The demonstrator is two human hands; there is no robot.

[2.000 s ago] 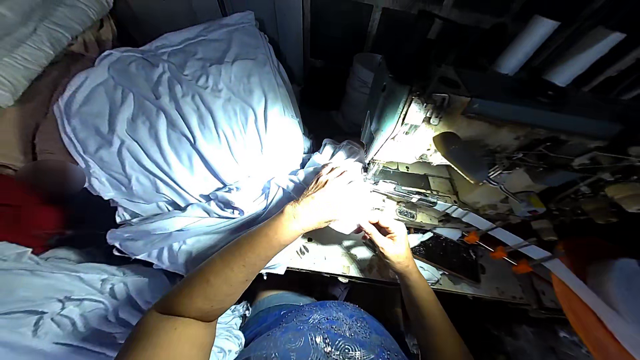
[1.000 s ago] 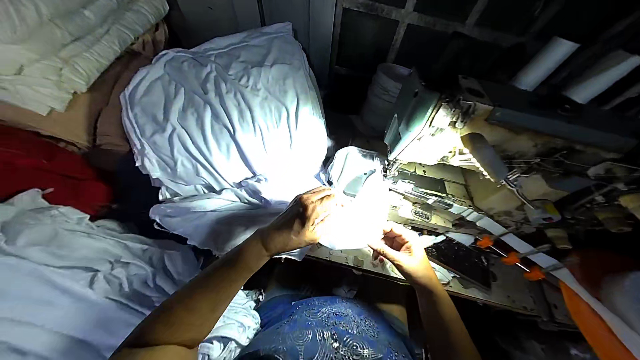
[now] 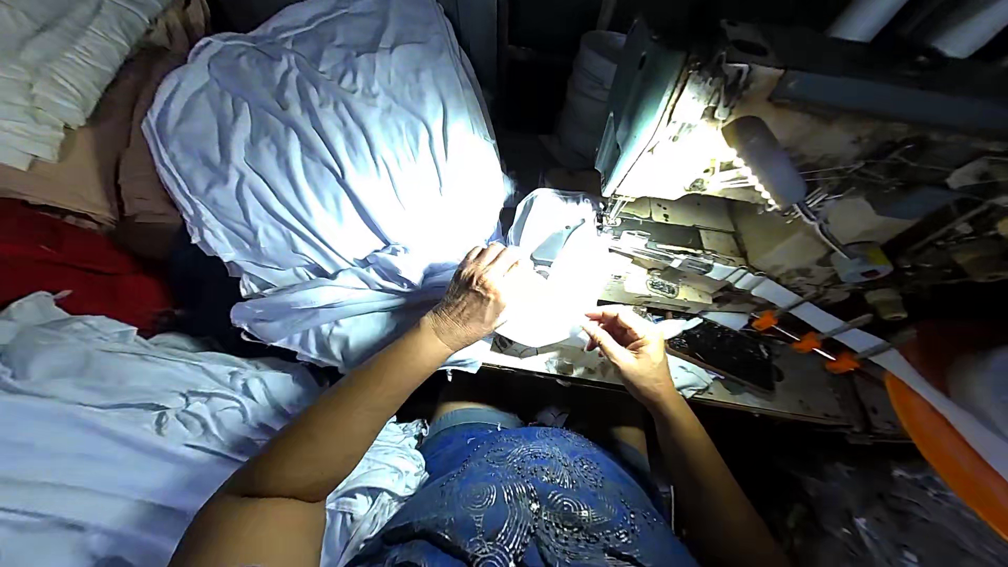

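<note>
A white fabric piece (image 3: 551, 303), washed out by glare, lies at the needle area of an industrial sewing machine (image 3: 642, 118). My left hand (image 3: 476, 295) rests on its left part with bent fingers, and the fingertips fade into the bright light. At its lower right edge, my right hand (image 3: 626, 346) pinches the cloth between thumb and fingers. A big pile of pale fabric (image 3: 331, 134) stands to the left of the machine, with gathered cloth close to my left hand. A white strip (image 3: 795, 311) runs over a guide with orange clips toward the needle area.
A small lamp (image 3: 764, 161) glows beside the machine head. Red cloth (image 3: 71, 268) and more pale fabric (image 3: 118, 441) lie at the left. A dark tray-like object (image 3: 724, 354) is on the machine table right of my right hand. An orange rim (image 3: 937, 449) curves at the right.
My left hand has moved back from the needle area, to the left part of the white piece. The piece now shows a rounded, spread edge by the needle. The view has shifted somewhat.
</note>
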